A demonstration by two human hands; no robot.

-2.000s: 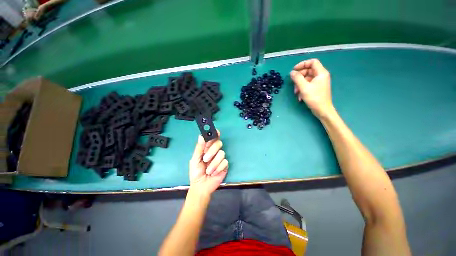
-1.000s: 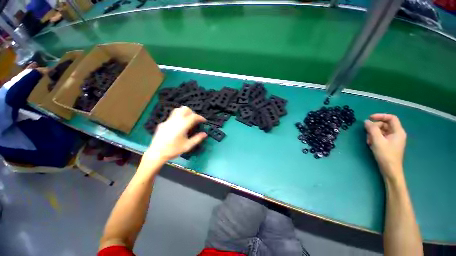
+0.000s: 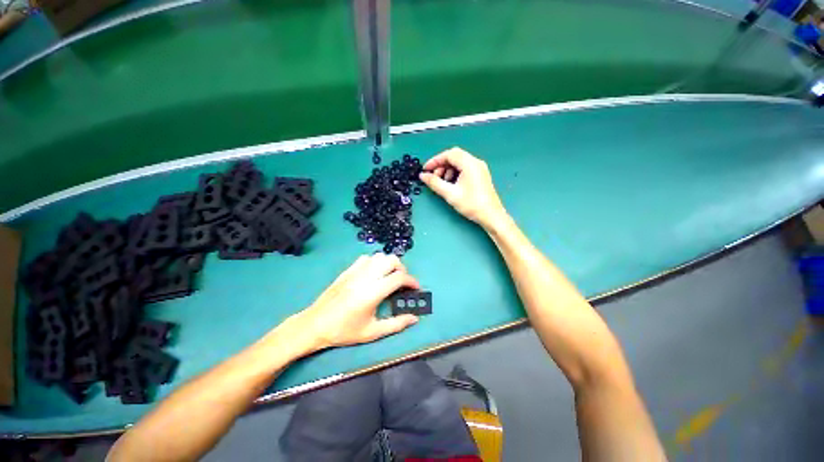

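My left hand (image 3: pixel 366 302) holds one black three-hole plate (image 3: pixel 413 303) between thumb and fingers near the bench's front edge. Its three holes look open. My right hand (image 3: pixel 459 183) is at the right side of the pile of small shiny black inserts (image 3: pixel 386 204), thumb and fingertips together at the pile's edge. Whether an insert is between its fingertips cannot be told. A large pile of black plates (image 3: pixel 117 271) lies left of my hands.
A metal post (image 3: pixel 372 72) stands behind the inserts. A pale strip (image 3: pixel 542 109) runs along the green bench's back. Part of a cardboard box (image 3: pixel 9 316) shows at the far left. Blue and brown items are at the far right edge.
My left hand has moved from the plate pile to in front of the inserts and now holds a plate. My right hand has moved to the inserts. The view has turned right.
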